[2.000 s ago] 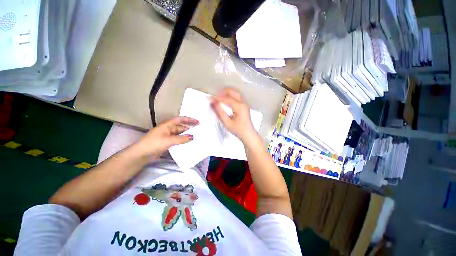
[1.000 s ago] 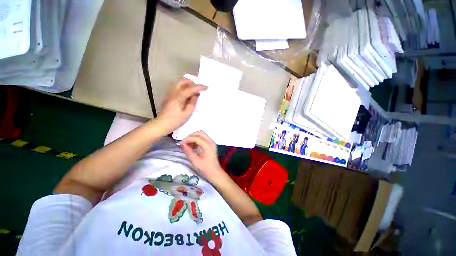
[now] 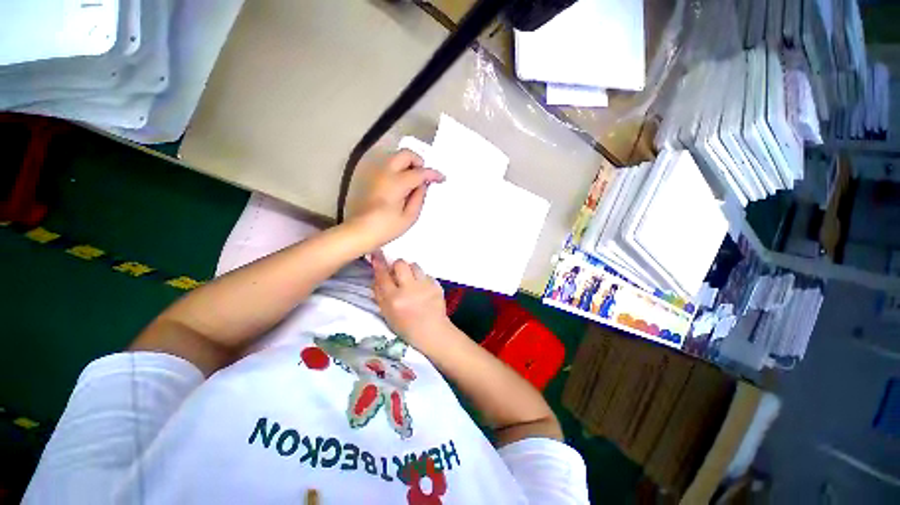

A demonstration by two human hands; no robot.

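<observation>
A white board [image 3: 493, 232] lies on the brown bench surface, directly in front of my body. A smaller white sheet [image 3: 471, 150] lies over its far edge. My left hand [image 3: 395, 200] reaches over the board's left edge, fingers bent and fingertips on the white surface by the smaller sheet, and steadies the board. My right hand [image 3: 407, 296] is at the board's near left corner, with its fingertips at the edge. Any small piece under the fingertips is too small to see.
A stack of white boards [image 3: 676, 222] lies on a printed colour sheet [image 3: 592, 293] at right. Large white panels [image 3: 84, 84] lie far left. White sheets [image 3: 582, 49] and clear film [image 3: 503, 94] are behind. A black cord [image 3: 414, 91] crosses the view. A red stool [image 3: 528, 345] stands below.
My left hand has moved from the smaller sheet near my lap to the board's left edge. That sheet now lies farther away. My right hand has come down to the near corner. The view has shifted.
</observation>
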